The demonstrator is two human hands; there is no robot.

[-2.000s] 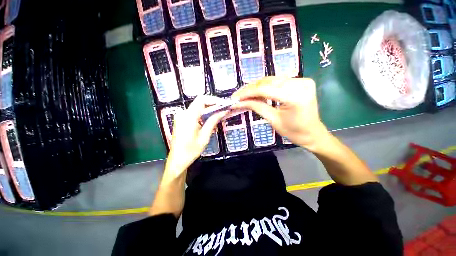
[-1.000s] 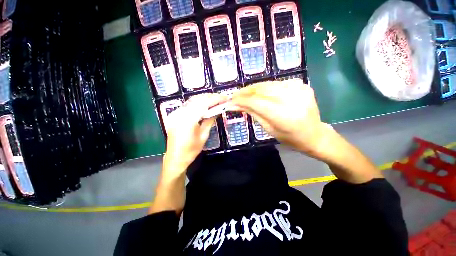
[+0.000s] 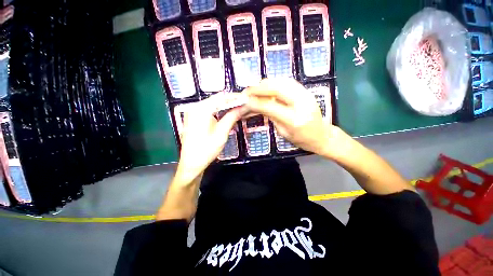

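My left hand [image 3: 204, 129] and my right hand [image 3: 289, 113] meet over the front row of the black blister tray [image 3: 248, 160]. My left hand holds a phone front housing [image 3: 227, 110], mostly hidden by the fingers. My right hand's fingertips touch its upper end; whether they pinch a tiny part cannot be seen. Pink-rimmed housings [image 3: 244, 51] with pale keypads fill the tray row behind the hands. Small pinkish-white parts [image 3: 359, 51] lie scattered on the green mat right of the tray. The clear parts bag [image 3: 430, 62] stands open with red-pink bits inside.
A tall black tray stack [image 3: 65, 108] stands at the left, with pink-rimmed units at its far left. Blue-looking units [image 3: 478, 70] sit in trays at the far right. A red stool [image 3: 459, 188] stands on the grey floor by a yellow line.
Both hands stay together at the housing. My right hand's fingers have curled closer over it and the wrist has shifted slightly left. The camera view has shifted a little.
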